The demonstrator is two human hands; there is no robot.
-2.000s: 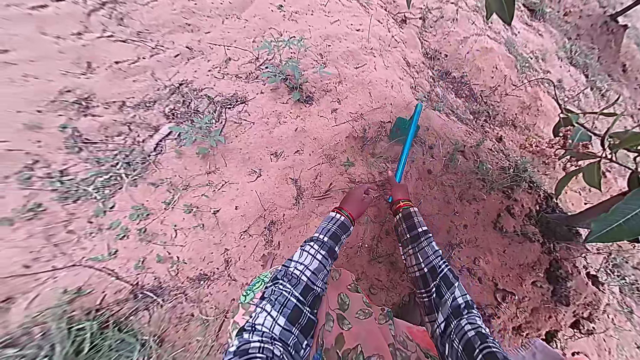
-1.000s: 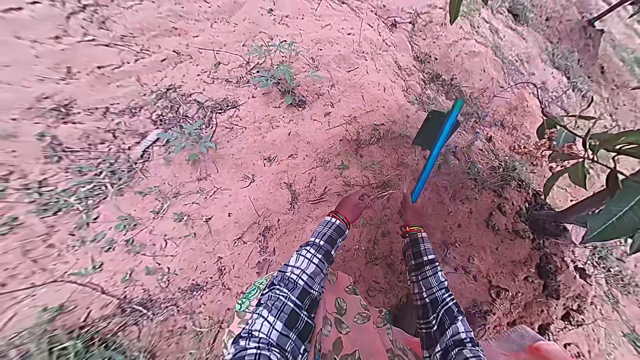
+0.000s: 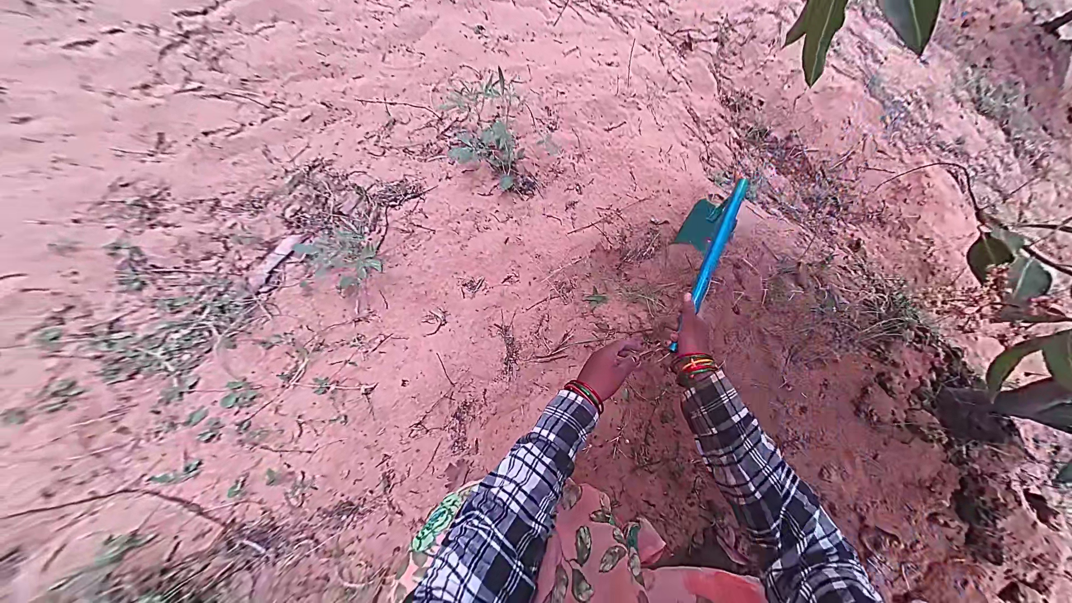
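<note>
A hand hoe with a blue handle (image 3: 717, 249) and a dark green metal blade (image 3: 699, 226) slants up and away from me, right of the middle. My right hand (image 3: 693, 328) grips the lower end of the handle. The blade is at the far end, on the left side of the handle, close to the soil. My left hand (image 3: 609, 368) is just left of the right one, low over the ground, its fingers curled at some thin dry stems (image 3: 649, 350). Whether it holds them is unclear. Both wrists wear bangles.
Reddish sandy soil (image 3: 469, 243) carries a small leafy weed (image 3: 494, 144) ahead and low weeds (image 3: 180, 322) to the left. Broad green leaves (image 3: 1028, 280) hang at the right, by a rough earth bank (image 3: 913, 419). A flat pale piece (image 3: 275, 261) lies left.
The hoe was raised and farther right one second ago; my right hand has brought it back left and its blade down near the soil. My left hand stays low beside it.
</note>
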